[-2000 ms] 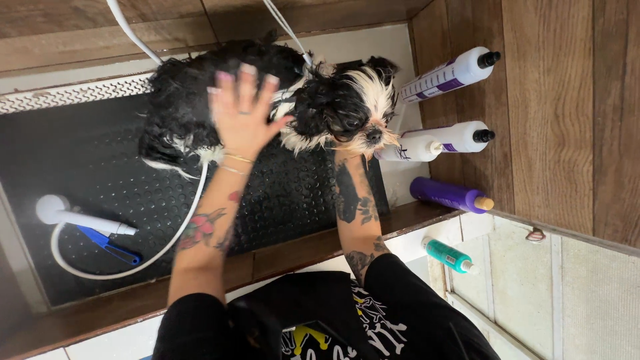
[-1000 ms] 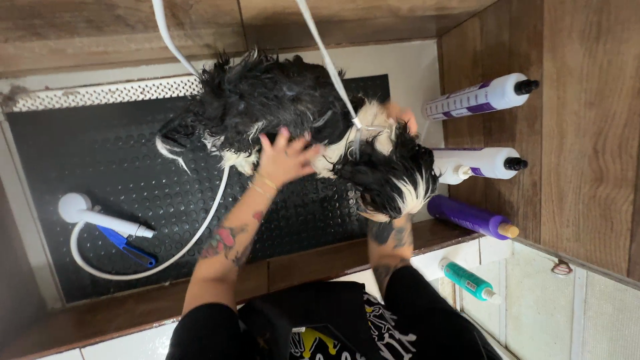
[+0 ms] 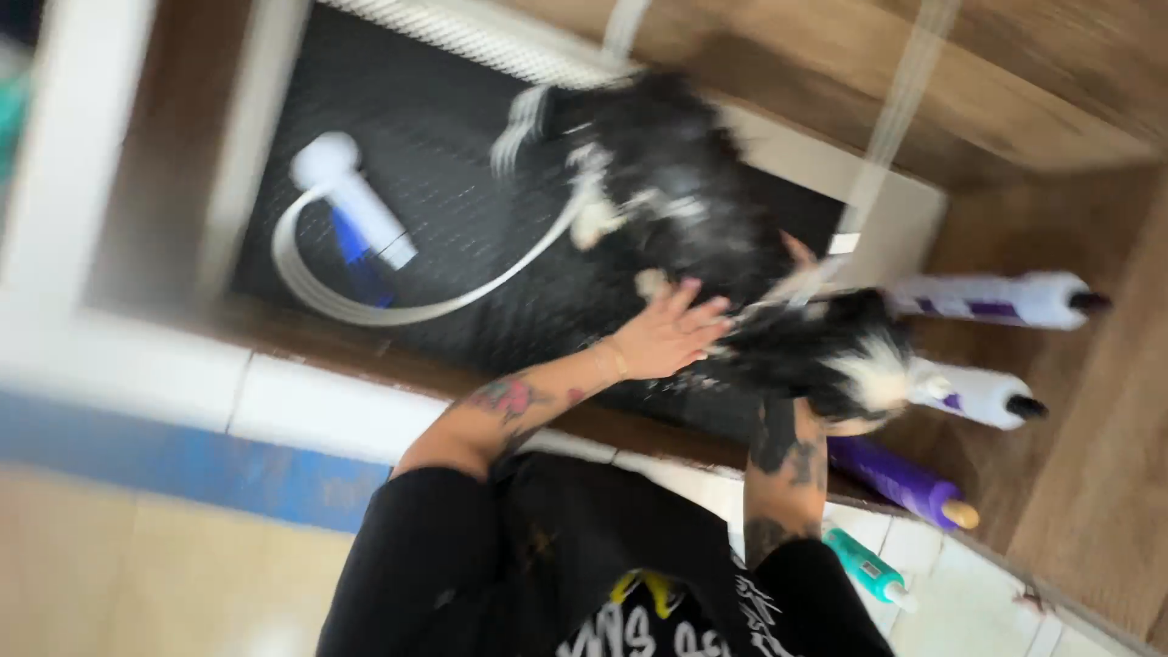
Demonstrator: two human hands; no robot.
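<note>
A wet black-and-white dog (image 3: 721, 201) stands on a black textured mat (image 3: 438, 164) in a tub, its head lowered toward the right. My left hand (image 3: 671, 336) is spread, its fingertips at the dog's near shoulder. My right arm passes beneath the dog's head, and fingers of my right hand (image 3: 798, 251) show on the far side of the neck; the palm is hidden. A white tether (image 3: 881, 164) runs down to the neck. On the mat at left, a white shower head (image 3: 351, 192) with its hose lies over a blue tool (image 3: 360, 260), blurred.
White bottles with black caps (image 3: 1004, 299) (image 3: 981, 397) and a purple bottle (image 3: 899, 479) are beside the dog's head. A teal bottle (image 3: 862, 564) is outside the tub's near rim (image 3: 657, 433). Wood-look walls (image 3: 1049, 91) bound the far and right sides.
The view has turned and shifted. My left hand has moved from the dog's back toward its near shoulder. The dog's head has lowered, and fingers of my right hand have appeared beyond its neck.
</note>
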